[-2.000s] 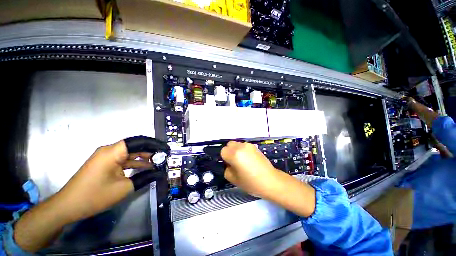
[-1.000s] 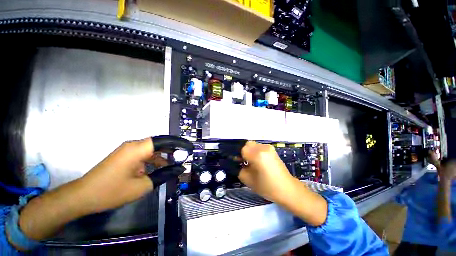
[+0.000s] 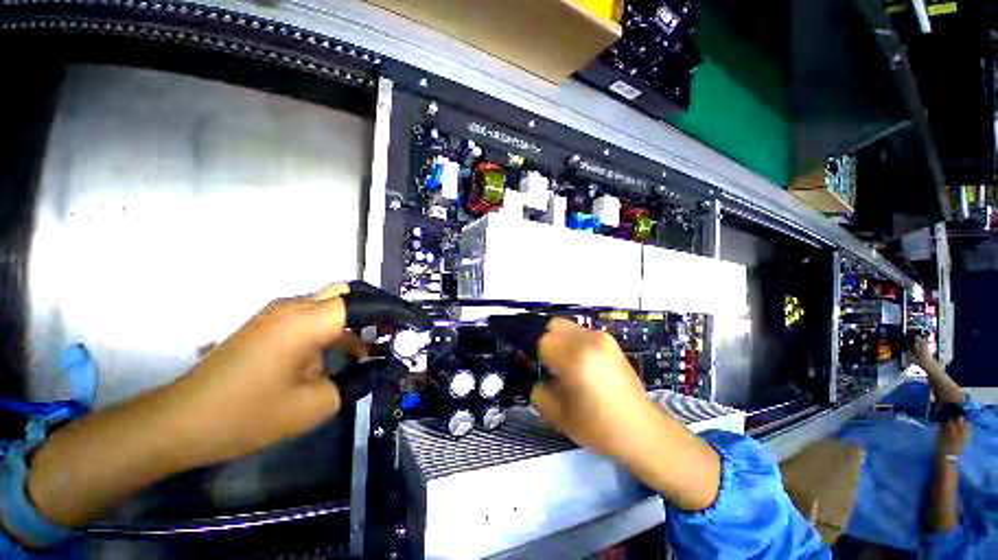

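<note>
My left hand (image 3: 263, 361), with black finger cots, is at the left end of the black circuit board (image 3: 509, 137). It holds a capacitor (image 3: 409, 342) with a round silver top between thumb and fingers. My right hand (image 3: 585, 383), also with black finger cots, is over the board's middle, below the upper heatsink (image 3: 569, 257); its fingertips are dark against the board, so I cannot tell whether they hold anything. Several standing capacitors (image 3: 462, 383) sit between my hands, above the lower heatsink (image 3: 525, 492).
Metal plates (image 3: 197, 197) lie left and right of the board within the conveyor rails. A cardboard box (image 3: 514, 33) and a green mat (image 3: 744, 88) are on the shelf above. Another person's arm and blue sleeve (image 3: 903, 459) are at the right, by a further board and an open box (image 3: 821, 481).
The view has shifted, so the board appears further right. My left hand, still with the capacitor, has moved inward over the board's left end. My right hand stays over the board's middle.
</note>
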